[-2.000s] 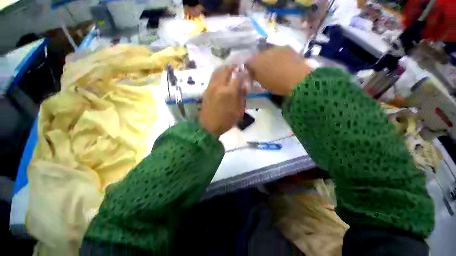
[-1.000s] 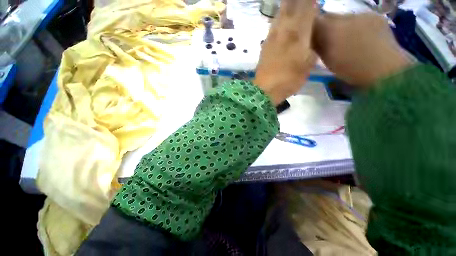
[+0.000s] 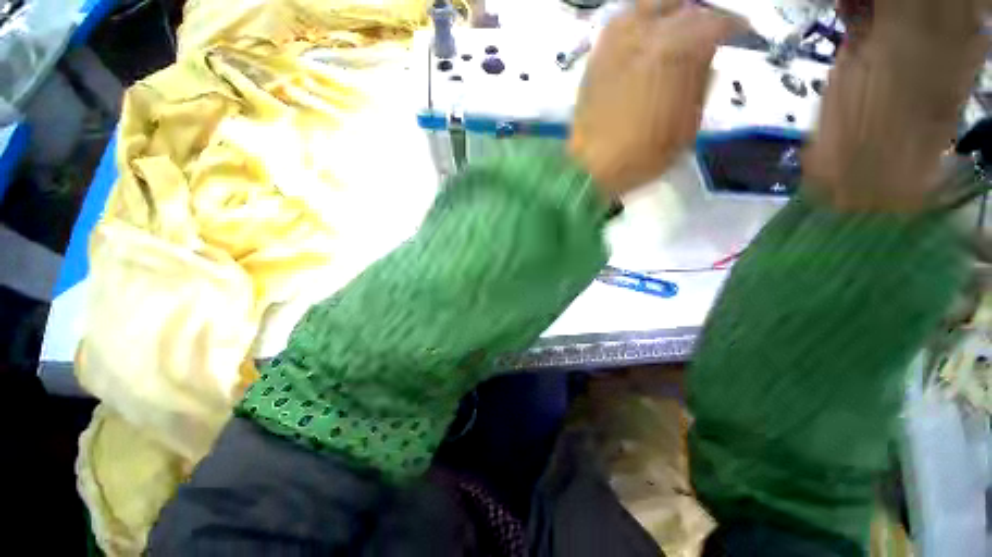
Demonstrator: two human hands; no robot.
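My left hand (image 3: 647, 98) is over the white head of the sewing machine (image 3: 517, 82), near its top; its fingertips are blurred at the upper edge, so I cannot tell what they hold. My right hand (image 3: 894, 109) is raised at the upper right, over the machine's right end, blurred, with its fingers cut off by the picture's top edge. The dark control panel (image 3: 756, 163) shows between the two hands. Pale yellow cloth (image 3: 218, 207) lies heaped on the table left of the machine. Blue-handled thread snips (image 3: 642, 283) lie on the table below the machine.
The white table (image 3: 587, 321) has a grey marked tape (image 3: 609, 350) along its front edge. Tan-yellow cloth (image 3: 647, 446) lies below the table by the lap. A red thread or strip (image 3: 729, 261) lies right of the snips. Another blue-edged table stands at far left.
My hands were together over the machine and are now apart, my right hand farther right. The view has come closer to the machine since two seconds ago.
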